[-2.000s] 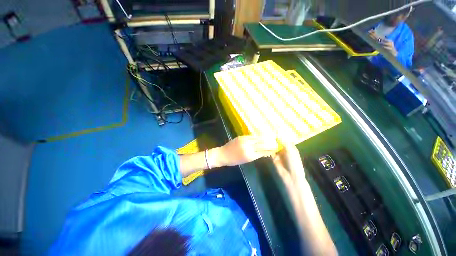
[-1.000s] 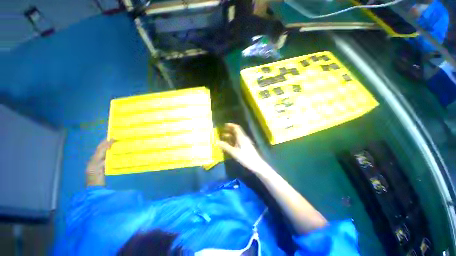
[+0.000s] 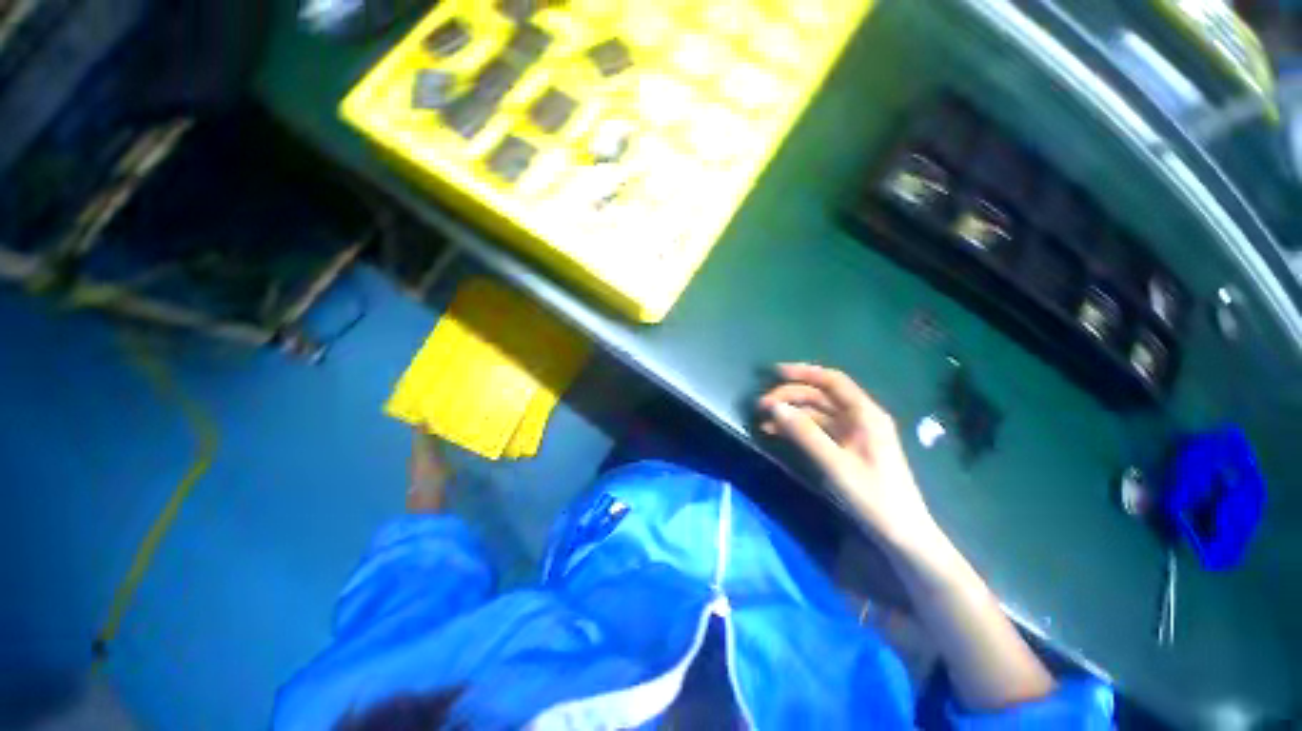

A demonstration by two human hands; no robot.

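A yellow tray stack (image 3: pixel 685 143) lies on the bench at the upper left, with dark square components (image 3: pixel 553 109) in some pockets. More yellow trays (image 3: pixel 478 379) are low beside the bench edge. My left hand (image 3: pixel 426 469) is at their lower edge, small and blurred; its fingers are hidden, so its grip cannot be told. My right hand (image 3: pixel 835 421) is over the bench's front edge, empty, with fingers apart and slightly curled. A black foam tray (image 3: pixel 1042 264) holds several housings (image 3: pixel 982 223).
A blue bin (image 3: pixel 1214 497) stands at the right, with a thin pale tool (image 3: pixel 1168 597) below it. Dark specks (image 3: pixel 974 411) and a small white piece (image 3: pixel 931 431) lie right of my right hand. A metal-edged line (image 3: pixel 1164 154) curves along the upper right.
The view has turned and shifted right. The yellow tray from my left hand is now down by the other yellow trays beside the bench. My right hand has moved away from them over the bench edge.
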